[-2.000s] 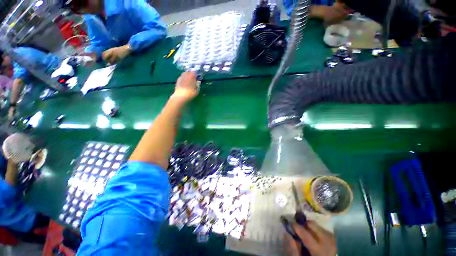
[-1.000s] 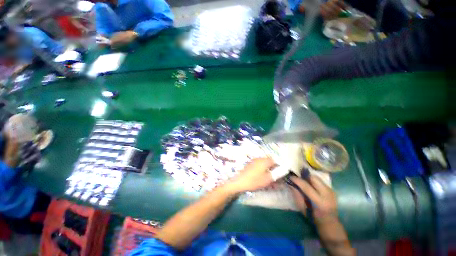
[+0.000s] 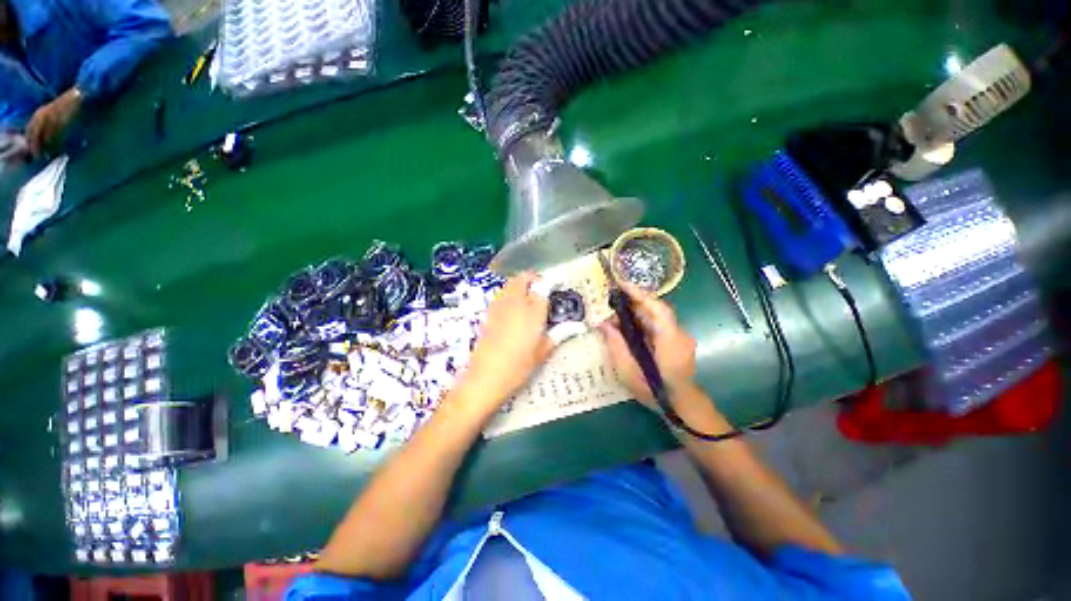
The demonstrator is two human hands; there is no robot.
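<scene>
My left hand rests on the cream paper sheet, its fingertips at a small dark round device housing with a white part beside it. My right hand holds a black soldering iron like a pen, its tip end near the yellow tub of silvery wire. The tip itself is too small to make out. Dark housings lie heaped behind a heap of white battery-like parts left of my left hand.
A clear funnel on a ribbed hose stands behind the sheet. Tweezers, a blue box and a ribbed tray lie right. A blister tray lies left. The iron's black cord loops over the front edge. Another worker's hand is far left.
The view has swung right. My left hand, first reaching across the bench, came back to the sheet and is now at a dark housing. My right hand keeps the iron.
</scene>
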